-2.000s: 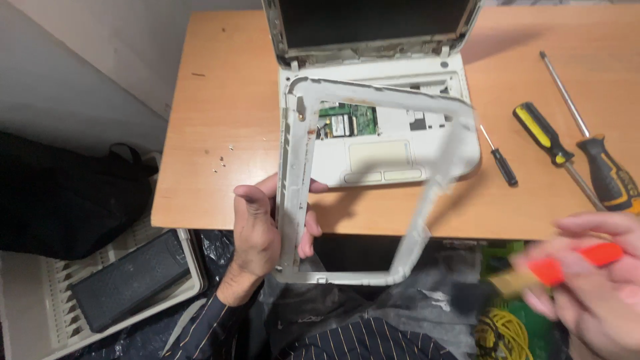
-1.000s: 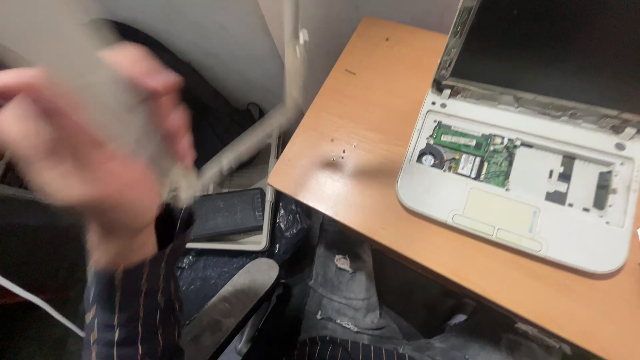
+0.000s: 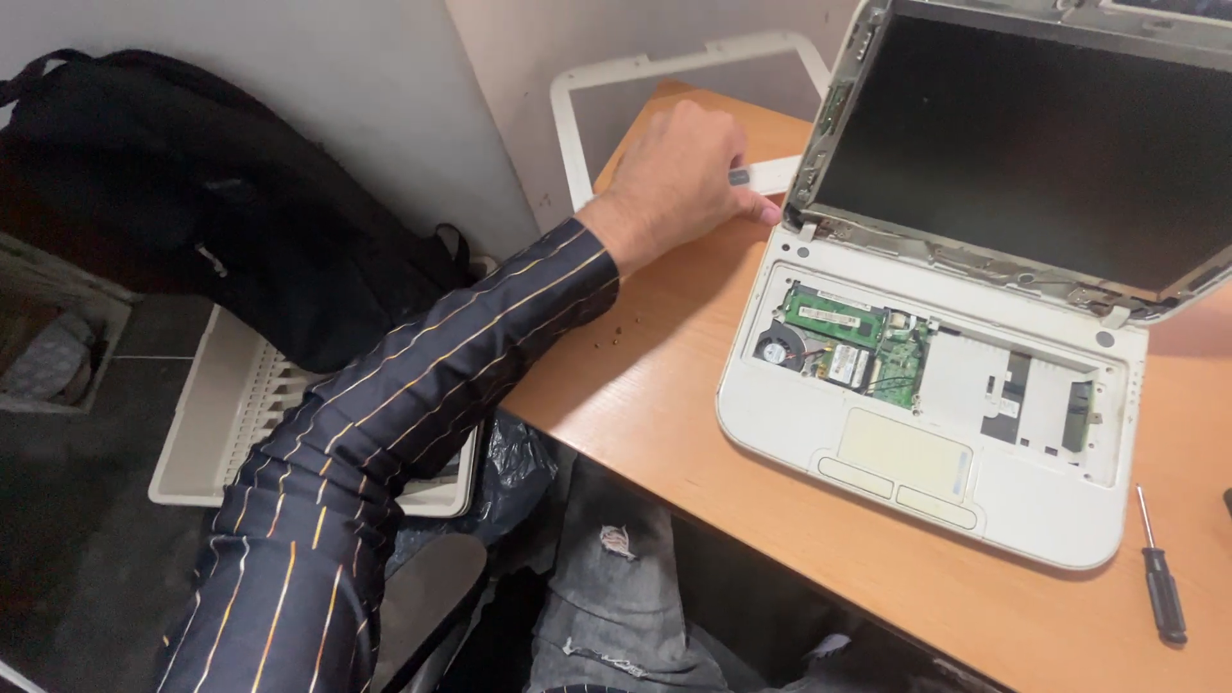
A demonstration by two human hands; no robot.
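My left hand reaches to the back left corner of the wooden table, with its thumb and fingers closed on the lower edge of a white plastic screen bezel. The bezel stands up near the wall, partly behind my hand and the laptop lid. Right beside my fingertips is the hinge corner of an open white laptop. Its keyboard is off, so a green memory module, a small fan and a circuit board show above the touchpad. My right hand is outside the view.
Several small screws lie on the table left of the laptop. A small black-handled screwdriver lies at the right. A black backpack and a cream plastic rack are beyond the table's left side, by a chair armrest.
My left hand has carried the bezel to the table's back left corner. My right hand, seen earlier with a red-and-wood-handled brush, has gone out of view. The view has shifted left.
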